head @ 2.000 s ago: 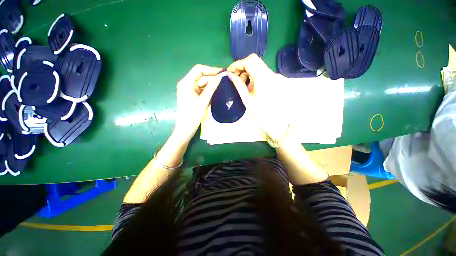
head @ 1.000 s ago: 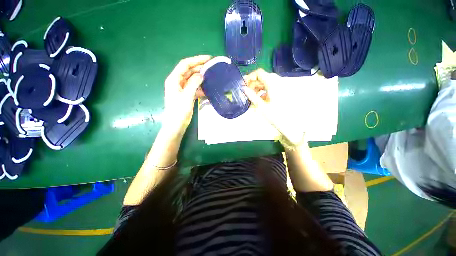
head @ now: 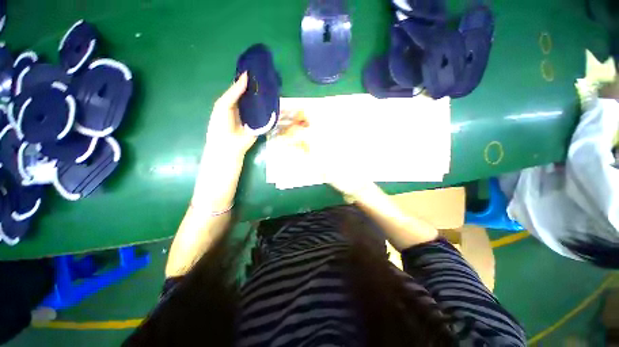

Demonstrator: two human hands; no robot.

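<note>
My left hand (head: pixel 229 129) holds a navy oval pad (head: pixel 258 88) by its left side above the bench, left of the sheets. The pad's white curved edge is at its lower end, and a small pale mark shows near its middle. My right hand (head: pixel 298 139) is over the left part of the white backing sheets (head: pixel 394 135). It is overexposed and blurred against them, so its fingers and anything in them cannot be made out.
A pile of navy pads (head: pixel 44 118) with white edges lies at the left. A single pad (head: pixel 326 44) lies beyond the sheets, and a smaller pile (head: pixel 444 61) lies right of it. A person's pale sleeve (head: pixel 577 176) is at the right. A cardboard box (head: pixel 434 207) is beside the lap.
The held pad has moved left and away from me in my left hand, turned so its white edge is at the lower end. My right hand has left it and moved down-left over the sheets.
</note>
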